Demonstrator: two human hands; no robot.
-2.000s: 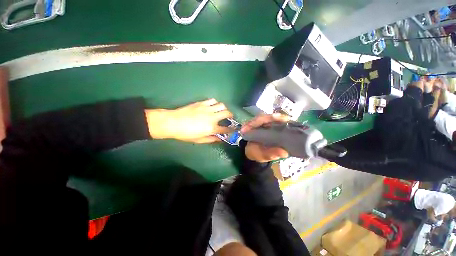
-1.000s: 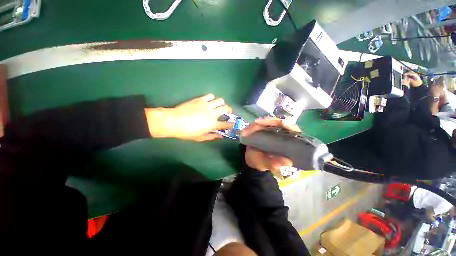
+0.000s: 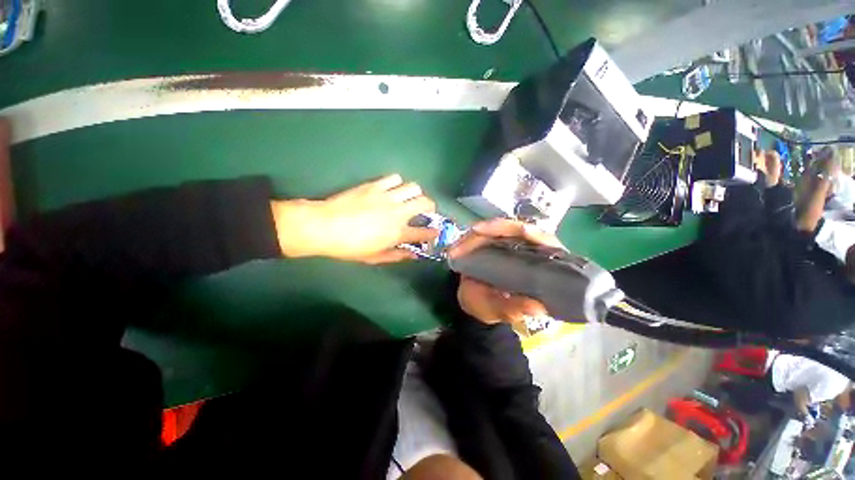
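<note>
My left hand [image 3: 361, 223] holds a small blue-and-white loop-shaped workpiece [image 3: 444, 234] under its fingertips on the green bench. Most of the workpiece is hidden by my fingers. My right hand [image 3: 492, 298] is wrapped around a dark-grey electric screwdriver [image 3: 530, 277]. The screwdriver's front end points left at the workpiece's blue block; its bit cannot be made out. A black cord [image 3: 675, 330] runs right from its rear end.
A black-and-silver screw feeder [image 3: 595, 131] stands beyond my right hand, with a round fan [image 3: 653, 187] and a second feeder [image 3: 717, 145] farther right. White loops [image 3: 489, 21] lie across the white strip [image 3: 412, 91]. Other workers sit at right. A carton [image 3: 656, 448] is on the floor.
The loops across the strip have moved left. The screwdriver's rear end has swung slightly down and right, and its cord now stretches right. My left hand has barely moved.
</note>
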